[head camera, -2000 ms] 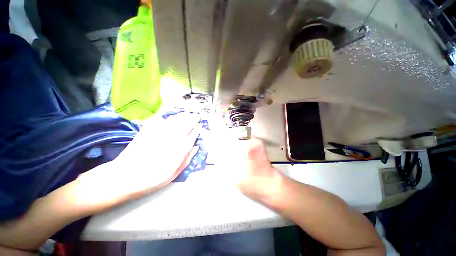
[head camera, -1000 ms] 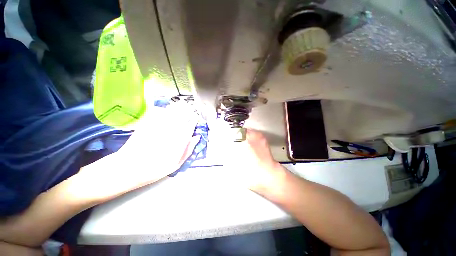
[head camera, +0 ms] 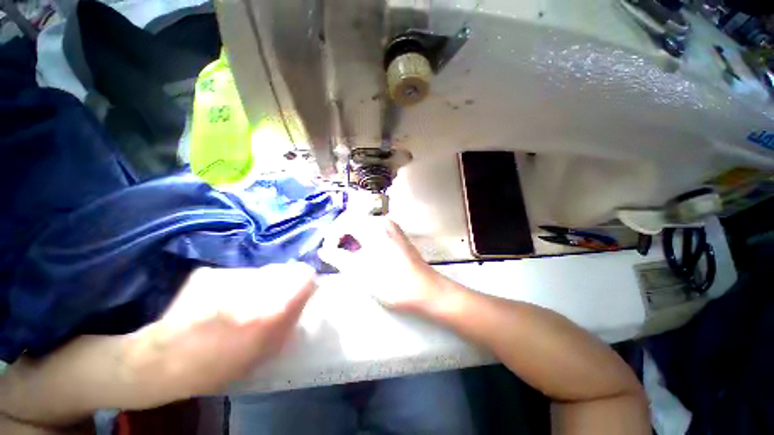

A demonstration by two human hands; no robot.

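Navy cloth (head camera: 191, 223) lies in shiny folds from the left up to the lit needle area of the sewing machine (head camera: 526, 102). My right hand (head camera: 378, 259) is at the cloth's right end below the presser area, its fingers curled on the cloth edge; glare washes out the fingertips. A small dark reddish spot shows between its fingers. My left hand (head camera: 242, 306) is slightly blurred, in front of the cloth at the table's front left, fingers pointing right; its grip is unclear. The needle and presser foot are lost in glare.
A neon yellow-green tag (head camera: 219, 127) hangs left of the needle. A black-screened phone (head camera: 496, 204) lies under the machine arm, with snips (head camera: 579, 237) and black looped handles (head camera: 689, 257) farther right. The table's curved front edge (head camera: 382, 370) is near my lap.
My left hand has moved back from the needle area towards the front left, uncovering more navy cloth. My right hand's fingers have curled in towards the cloth. The view has shifted, showing more machine at right.
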